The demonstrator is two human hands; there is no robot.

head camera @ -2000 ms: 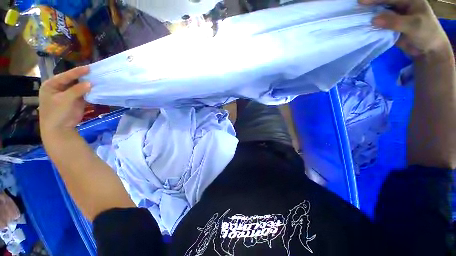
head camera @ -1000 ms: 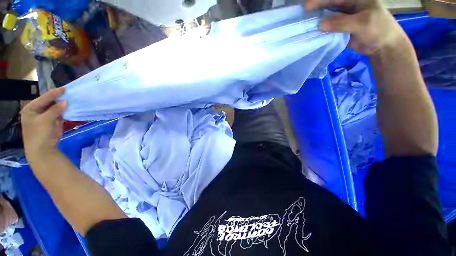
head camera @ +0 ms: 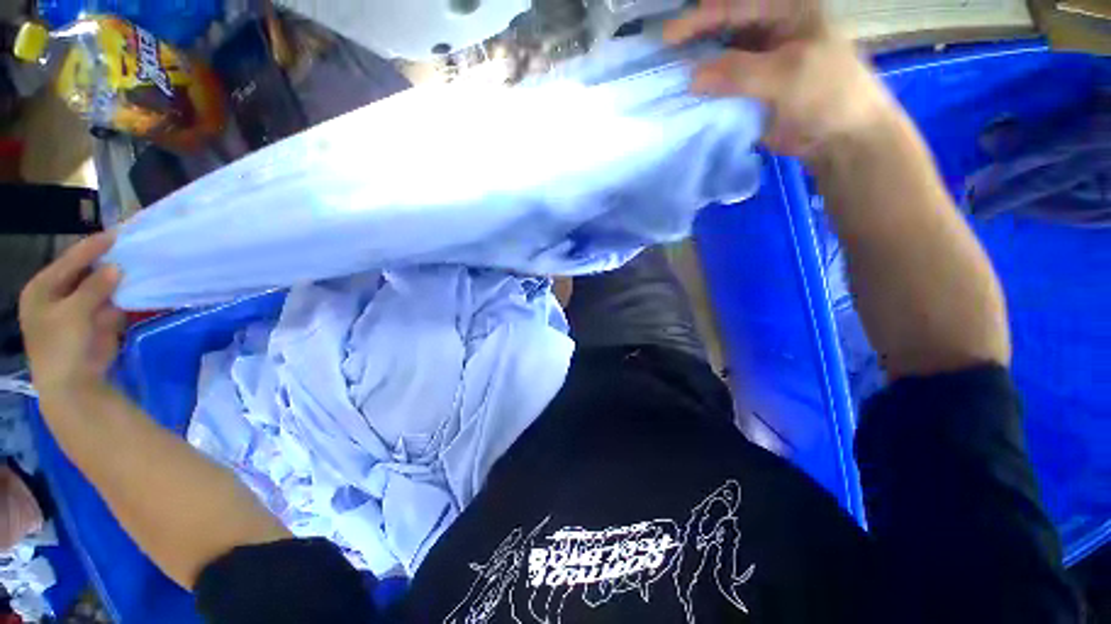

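Note:
A pale blue shirt piece (head camera: 402,195) is stretched between my two hands, just below the white machine head (head camera: 426,18). Its middle is washed out by bright glare. My left hand (head camera: 76,317) pinches the left end of the cloth. My right hand (head camera: 792,79) grips the right end near the top, slightly blurred. The upper edge of the cloth lies at the metal parts under the head; the glare hides the contact there. The cloth's lower edge hangs in loose folds on the right.
A left blue bin (head camera: 152,347) is heaped with pale blue pieces (head camera: 414,366). A right blue bin (head camera: 1036,305) holds darker blue cloth (head camera: 1048,171). A yellow-capped bottle (head camera: 134,73) lies at the upper left. My lap is between the bins.
Both hands and the stretched cloth have moved left, the right hand much further. The small dots seen earlier near the left end no longer show clearly. More of the right bin is visible.

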